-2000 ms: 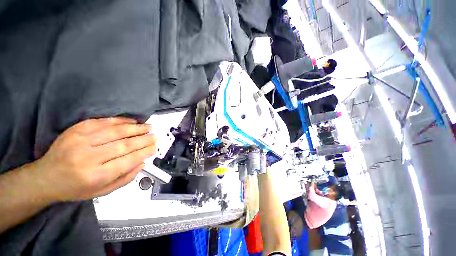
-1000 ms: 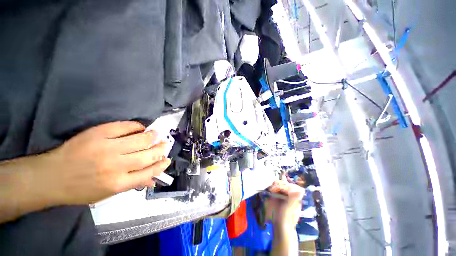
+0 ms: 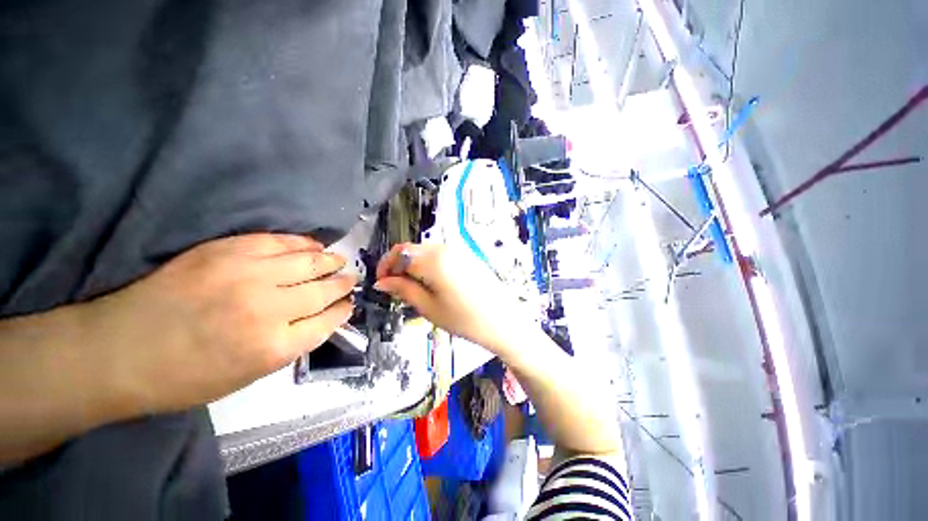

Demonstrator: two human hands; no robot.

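Note:
The overlock machine [image 3: 470, 209] has a white head with a blue stripe. Its dark metal works [image 3: 392, 305] are bared in front. My left hand [image 3: 239, 315] lies at the left of these works, fingers together, fingertips by the white side plate; what its fingertips hold, if anything, is hidden. Dark grey cloth [image 3: 224, 122] hangs above and behind this hand. My right hand [image 3: 438, 290] is at the works, thumb and fingers bent close together. A small greyish spot shows at its fingers, too blurred to name.
Dark lint [image 3: 382, 361] lies on the white machine bed. Below the table edge [image 3: 315, 427] are a blue crate [image 3: 392, 468] and a red bin [image 3: 433, 429]. Thread cones [image 3: 541, 151] stand on the stand behind the machine. Bright lights and poles fill the right side.
My right hand has come from low right of the machine to its open front, near my left hand. My left hand has shifted slightly right in the view. The camera view has turned.

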